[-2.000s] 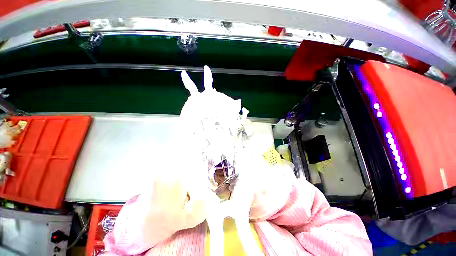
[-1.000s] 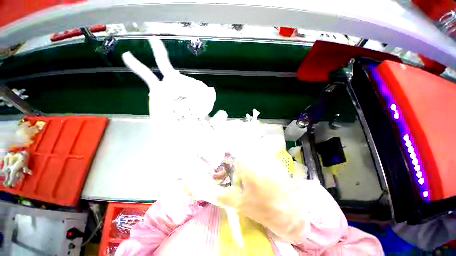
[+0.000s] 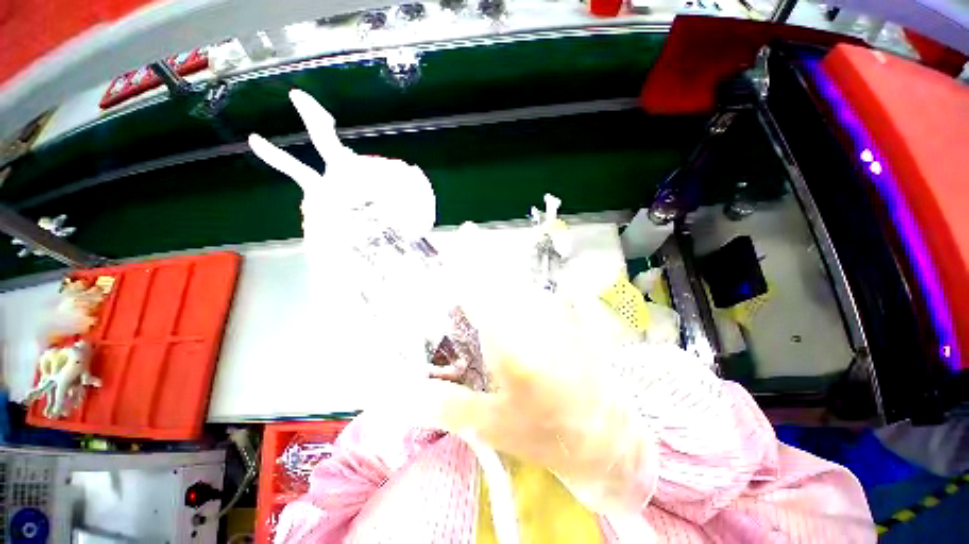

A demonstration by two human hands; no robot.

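A white figure body (image 3: 367,197) with two long ears is held tilted in front of me, ears up and to the left. Shiny silvery and brownish parts (image 3: 459,345) show in its middle, and one leg-like prong points down. My right hand (image 3: 563,409), in a pale glove, is closed around the lower body beside the shiny part. My left hand (image 3: 409,409) is at the lower left of the body, seemingly gripping it. Glare blends its fingers with the figure. A small white branching part (image 3: 549,213) with a shiny lower end shows beyond my right hand.
An orange-red tray (image 3: 170,372) with white parts stands left. Below are a red bin (image 3: 272,468) and grey-white control unit (image 3: 128,499). At right is an open black-edged case (image 3: 850,255) with purple lights. A green conveyor (image 3: 510,154) runs behind the pale bench (image 3: 266,351).
The figure has tilted its ears to the left since the oldest frame. My right hand has come across its lower body. The view has shifted, with the case now higher and further right.
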